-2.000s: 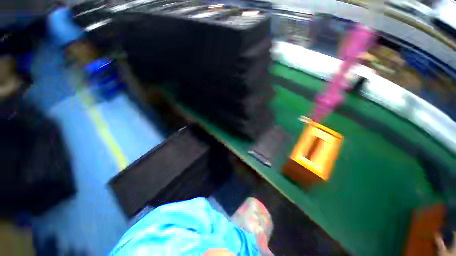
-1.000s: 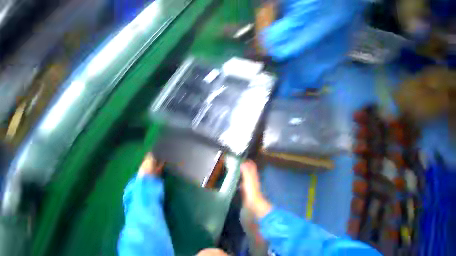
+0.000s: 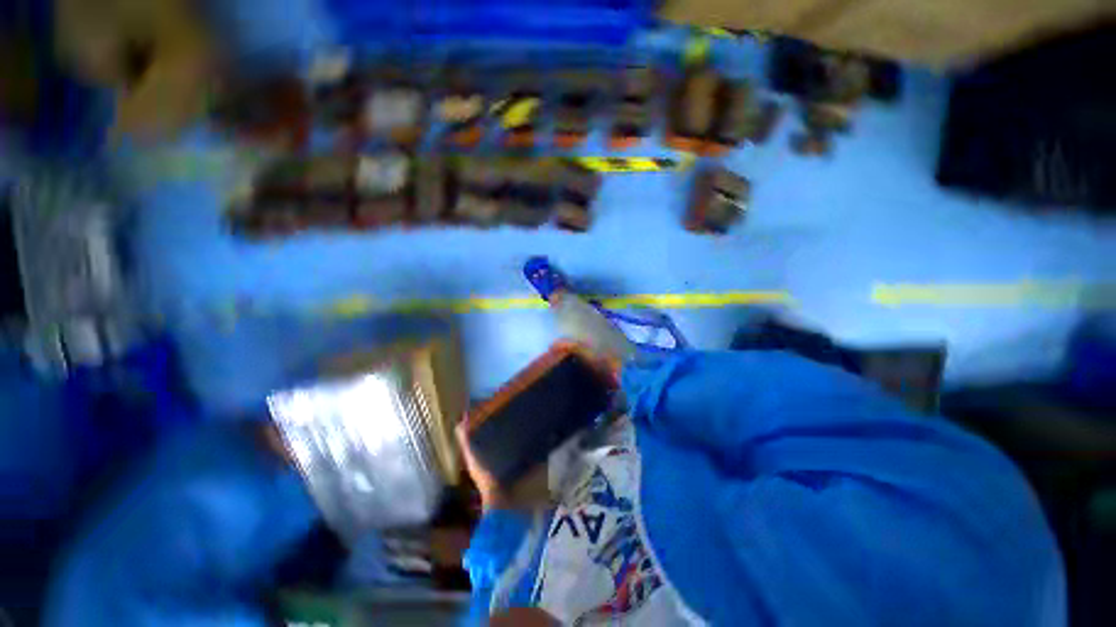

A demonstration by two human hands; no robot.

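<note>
A block with a flat black face and orange edges (image 3: 539,414) is held in front of my body, tilted, away from the bench. It looks like fixture frames, but blur hides the details. My left hand (image 3: 480,463) grips its left end. My right hand (image 3: 592,358) is at its upper right end, with the fingers partly hidden and blurred. My right sleeve (image 3: 832,453) fills the lower right.
Shiny clear trays (image 3: 355,447) lie by a brown carton at lower left. Another person's blue smock (image 3: 184,527) is at far lower left. Rows of brown and orange items (image 3: 416,190) lie on the blue floor (image 3: 416,263), with yellow lines. A dark box (image 3: 903,371) is at right.
The view has swung right from the green bench to the floor. My hands, earlier low over the bench on both sides of a dark flat stack, now hold the black and orange block.
</note>
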